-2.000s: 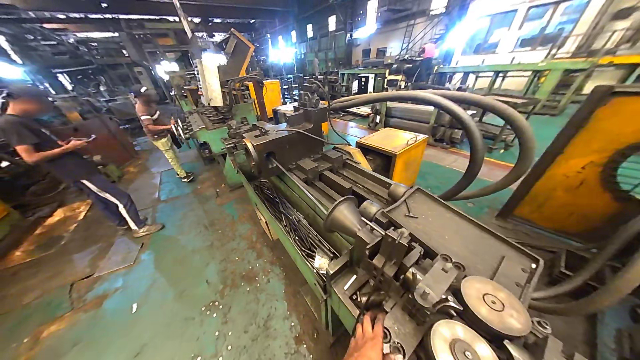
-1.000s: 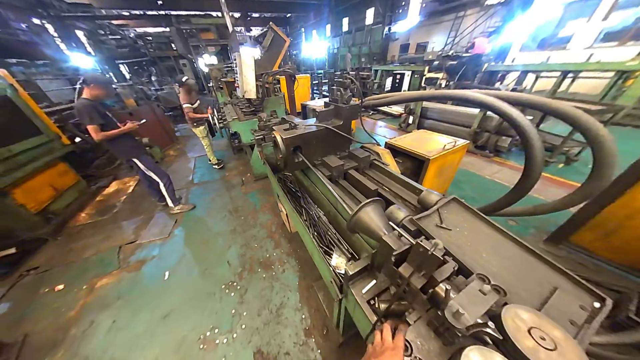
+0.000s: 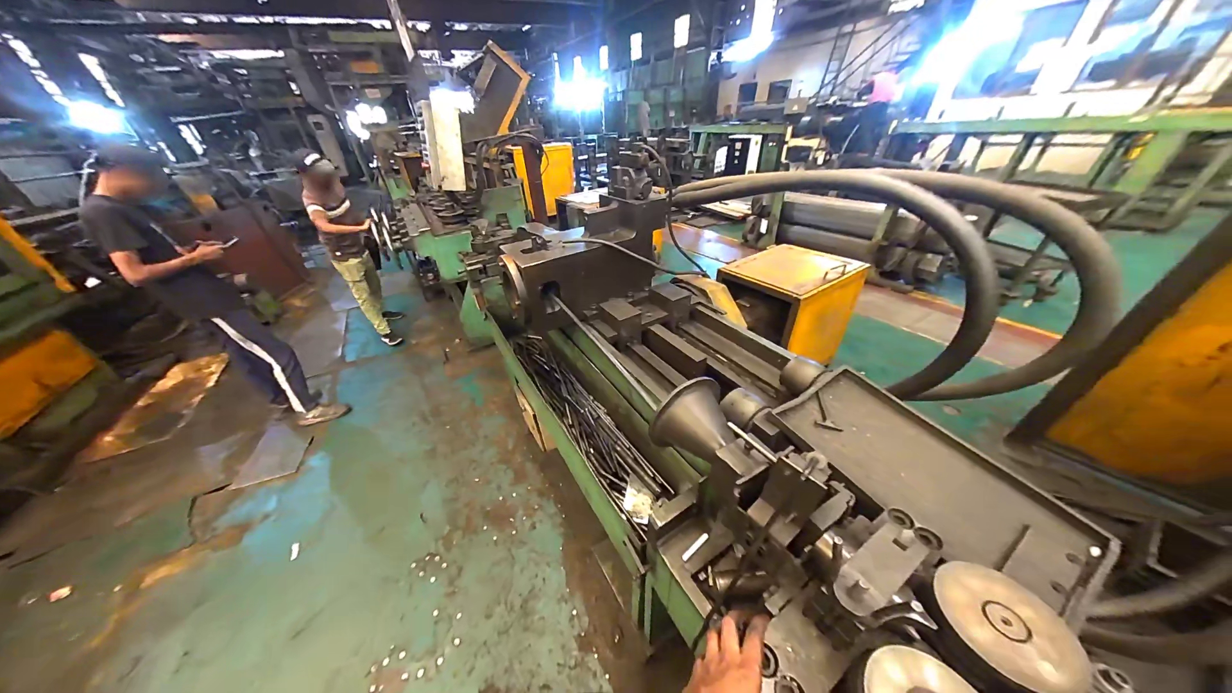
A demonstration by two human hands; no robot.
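One of my hands, which looks like the left (image 3: 729,656), rests at the bottom edge on the corner of a long green machine (image 3: 616,515). Its fingers touch or lie close to dark metal parts there; whether they grip anything cannot be told. My other hand is out of view. Right of the visible hand are two round metal wheels (image 3: 1006,621) (image 3: 914,671). A metal cone (image 3: 691,421) stands ahead of it, in line with a long rod (image 3: 602,345). Thin dark rods (image 3: 587,414) lie in the trough along the machine's left side.
Two people stand at left, one holding a flat device (image 3: 229,243), the other by a machine handwheel (image 3: 380,231). Thick hoses (image 3: 982,279) arch behind a yellow cabinet (image 3: 794,298). A metal tray (image 3: 943,472) lies right. Small light pieces dot the green floor (image 3: 423,577).
The view has swung left since two seconds ago, so more of the floor and a green and yellow machine at left show. The visible hand stays at the same machine corner.
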